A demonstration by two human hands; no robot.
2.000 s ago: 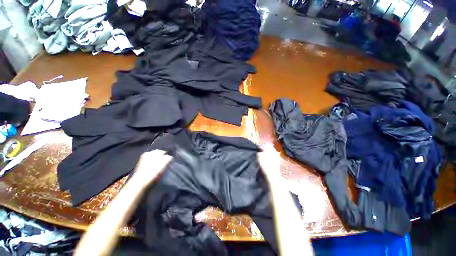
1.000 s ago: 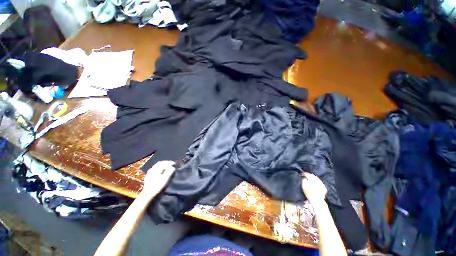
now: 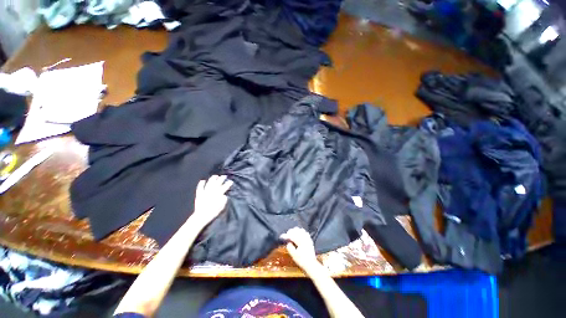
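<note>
A black garment lies in front of me at the table's near edge, its shiny, wrinkled lining facing up. A small white label shows on its right part. A black sleeve sticks out at its lower right. My left hand rests on the garment's left side; whether its fingers grip the cloth is unclear. My right hand has its fingers curled on the cloth at the near middle edge and appears to pinch it.
Matt black garments spread left and behind. A dark grey piece and navy garments lie right. White paper and a yellow tape roll are left. A blue bin or bag is below the table's right edge.
The garment has been moved and turned; its lining now spreads upward and the label shows. My right hand has come left, nearer my left hand, and holds a different part of the edge.
</note>
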